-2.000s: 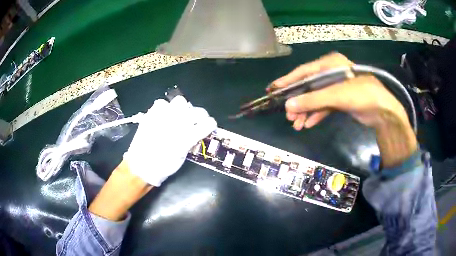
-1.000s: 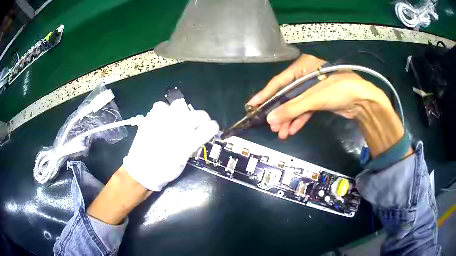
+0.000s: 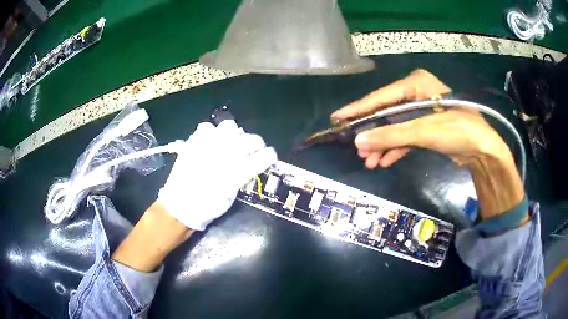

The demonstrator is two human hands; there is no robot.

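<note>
My left hand [image 3: 212,174], in a white glove, is closed over the left end of the open power strip [image 3: 355,218] and hides that end. A yellow-green wire and a circuit board with a yellow block show inside the strip. A small black block [image 3: 221,114] sticks out beyond my gloved fingers. The white power cord [image 3: 127,156] runs left from the glove to a coil in a plastic bag [image 3: 140,140]. My bare right hand [image 3: 414,128] holds the soldering iron [image 3: 349,126] with its blurred tip above the mat, up and right of the glove, apart from the strip.
A grey extractor hood [image 3: 289,40] hangs above the work. Behind it are a speckled rail [image 3: 411,42] and a green conveyor belt [image 3: 149,37] carrying another open strip [image 3: 62,55] and a white coiled cord [image 3: 528,23]. Dark equipment [image 3: 551,118] stands at the right.
The iron's tip touched down at the strip's left end one second ago and is now lifted away to the upper right. The strip and cord on the belt have shifted right.
</note>
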